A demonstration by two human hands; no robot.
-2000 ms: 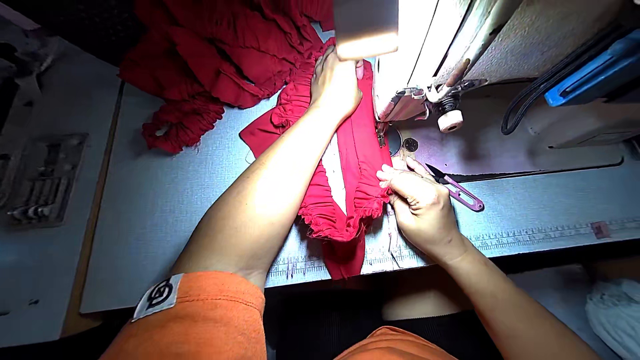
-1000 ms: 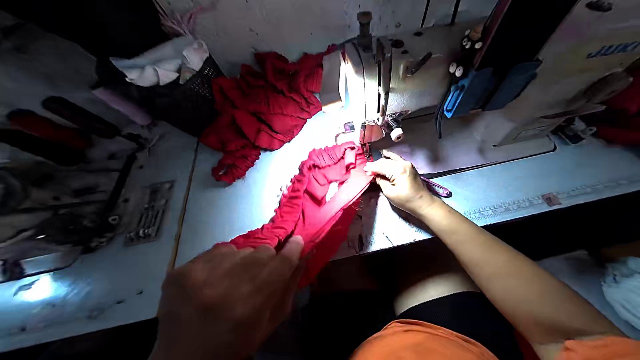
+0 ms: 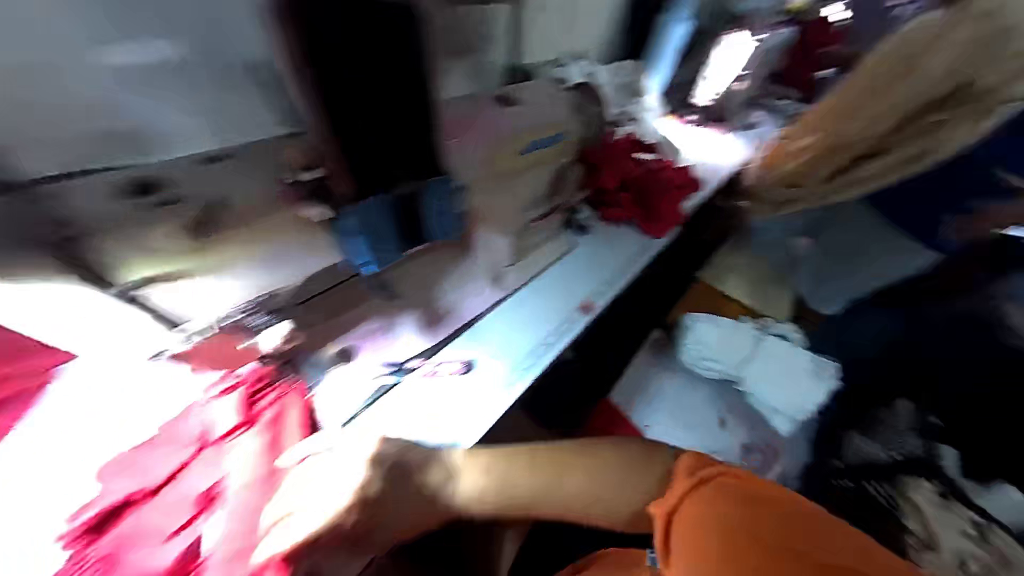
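In a blurred, partly overexposed view, my right hand (image 3: 344, 496) lies on the gathered red fabric (image 3: 184, 464) at the lower left; whether its fingers grip the cloth cannot be told. My left hand is out of view. The fabric reaches up to the needle area of the sewing machine (image 3: 520, 176). Thread snips (image 3: 436, 368) with a pinkish handle rest on the machine table (image 3: 512, 320), right of the fabric and beyond my right hand. Another piece of red cloth (image 3: 24, 376) shows at the left edge.
A heap of red cloth (image 3: 640, 184) lies farther along the table. White cloth bundles (image 3: 756, 368) sit below the table's front edge at right. Blue objects (image 3: 400, 224) are on the machine body. At the upper right is a large blurred tan shape (image 3: 888, 112).
The view has swung strongly to the right. My left hand, on the red fabric one second ago, is out of frame. My right hand remains at the fabric.
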